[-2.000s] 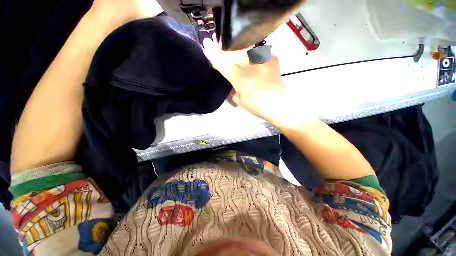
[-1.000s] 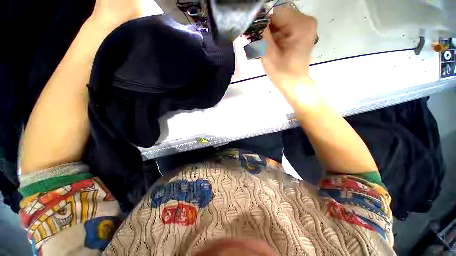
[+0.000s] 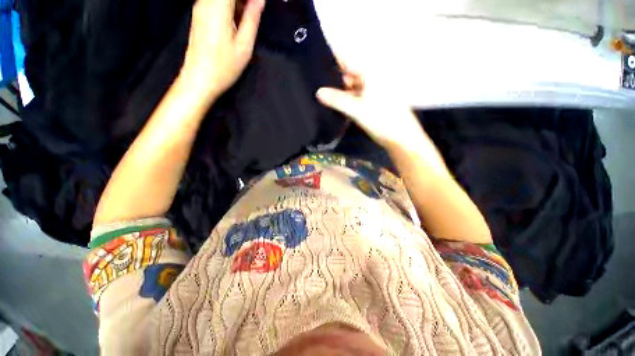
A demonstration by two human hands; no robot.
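The dark garment piece (image 3: 278, 104) lies over the table edge and down onto my lap. A small silver ring (image 3: 300, 34) shows near its right edge, and part of another is cut off at the top. My left hand (image 3: 224, 42) is at the top edge of the view on the cloth; its fingertips are partly cut off, so its grip is unclear. My right hand (image 3: 355, 101) holds the right edge of the garment piece between thumb and curled fingers, at the front edge of the table.
The white machine table (image 3: 473, 62) spans the upper right. Crumpled dark cloth (image 3: 522, 188) hangs at the right, and more dark cloth (image 3: 63, 174) is at the left. A blue strip (image 3: 10, 42) is at the far upper left.
The machine head has left the view. The garment piece is now spread flat over the table edge and lap. My right hand has come down from beside the needle area to the cloth's edge.
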